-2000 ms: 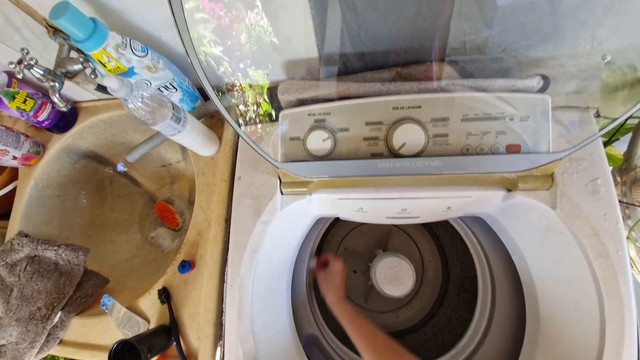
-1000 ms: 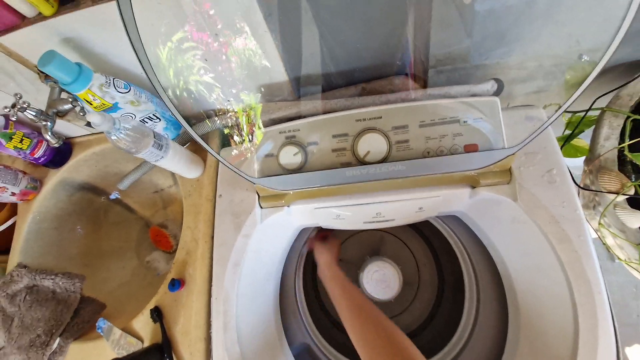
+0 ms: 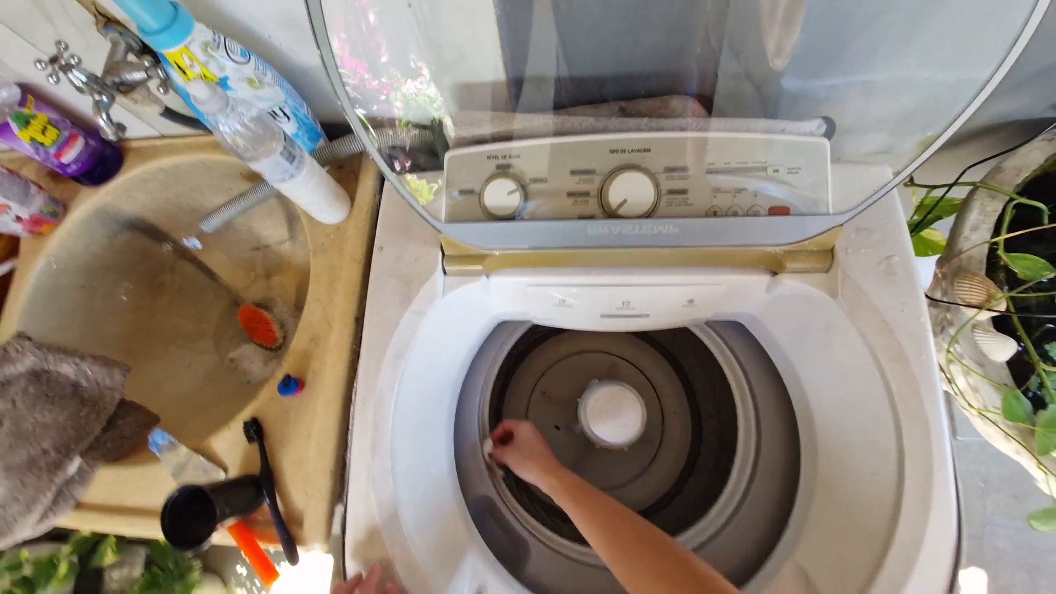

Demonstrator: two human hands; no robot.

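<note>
Inside the open top-load washing machine (image 3: 396, 371), my right hand (image 3: 521, 450) reaches down to the left side of the tub's inner ring (image 3: 747, 412). Its fingers are closed on a small whitish thing, perhaps a cloth or wipe, that is mostly hidden by them. The white agitator cap (image 3: 612, 414) stands in the drum to the right of the hand. At the bottom edge, the fingertips of my left hand (image 3: 369, 580) rest by the machine's front left edge; most of that hand is out of view. The clear lid (image 3: 627, 232) is raised behind the control panel (image 3: 544, 190).
Left of the machine is a sink (image 3: 140, 330) with an orange brush (image 3: 261, 326) and a brown towel (image 3: 49, 437). Bottles (image 3: 280, 157), a black toothbrush (image 3: 268, 495) and a black cup (image 3: 194, 511) lie around it. A planter (image 3: 961, 346) stands at the right.
My right hand has moved from the upper left of the tub opening down to its left side. The fingertips of my left hand have come into view at the bottom.
</note>
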